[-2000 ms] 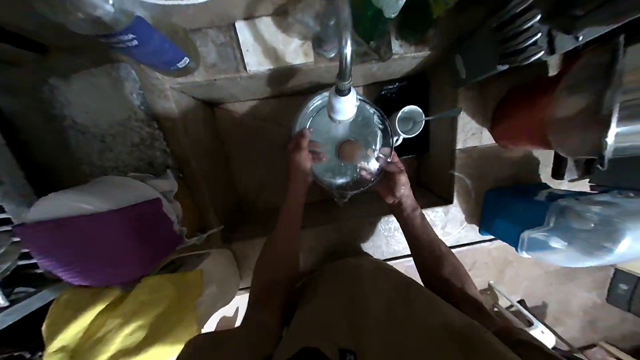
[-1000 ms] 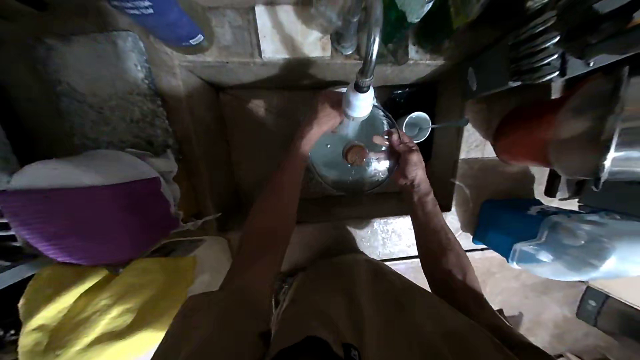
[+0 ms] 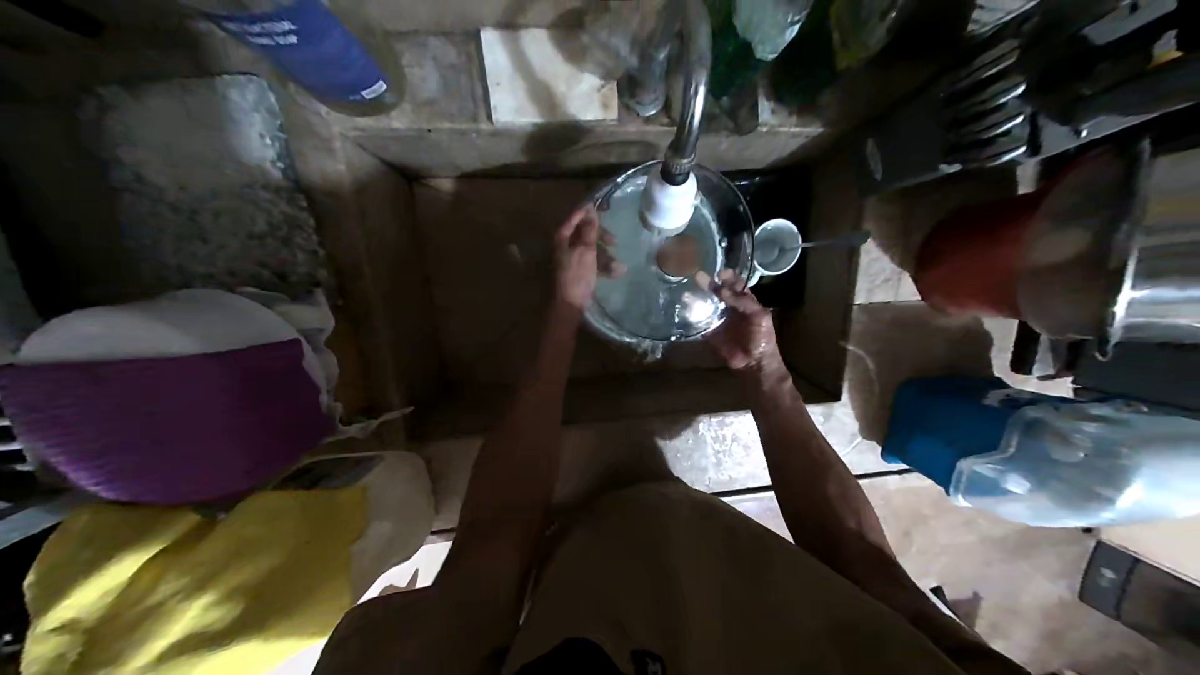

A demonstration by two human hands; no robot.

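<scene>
A round glass pot lid with a brown knob (image 3: pixel 679 257) is under the faucet's white nozzle (image 3: pixel 669 201), over the sink, with water on it. My right hand (image 3: pixel 745 323) grips the lid's lower right rim, thumb on top of the glass. At the left rim is my left hand (image 3: pixel 583 258), its fingers apart over the glass; whether it bears any of the lid's weight cannot be told. Just right of the lid stands a white cup (image 3: pixel 777 247) with a spoon handle sticking out.
The sink wall (image 3: pixel 380 234) runs along the left. A curved metal faucet (image 3: pixel 692 84) comes down from behind. A blue-labelled bottle (image 3: pixel 319 52), purple cloth (image 3: pixel 178 412) and yellow cloth (image 3: pixel 216 562) lie left. A red pot (image 3: pixel 975 253) and blue container (image 3: pixel 937 422) stand right.
My left hand has moved from the top of the lid, by the nozzle, to its left rim. My right hand stays at the lid's right side.
</scene>
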